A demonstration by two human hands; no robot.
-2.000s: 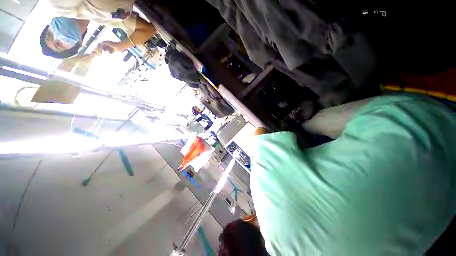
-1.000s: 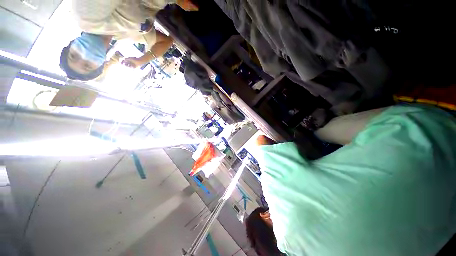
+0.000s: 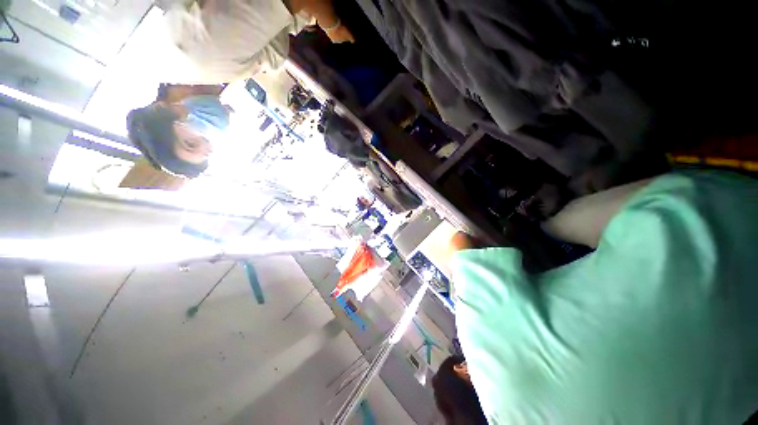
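Neither of my hands is in view. The picture is tilted sideways. Nearest are a heap of dark grey cloth (image 3: 507,75) at the upper right and a person in a loose mint-green top (image 3: 615,307) at the lower right. A bare elbow or hand (image 3: 461,241) shows at the end of the green sleeve; I cannot tell which. The cloth merges into deep shadow at the right.
A masked person in a cream top (image 3: 228,37) leans over a glaring, cluttered table at upper left. A line of worktables runs diagonally. An orange-red cloth or object (image 3: 357,267) is at centre. A dark-haired head (image 3: 457,390) shows at the bottom. A yellow strip (image 3: 715,162) is at right.
The whole view has shifted, so things sit further right and lower. The masked person has turned the head down, and this person's arm with a bracelet now shows at the top.
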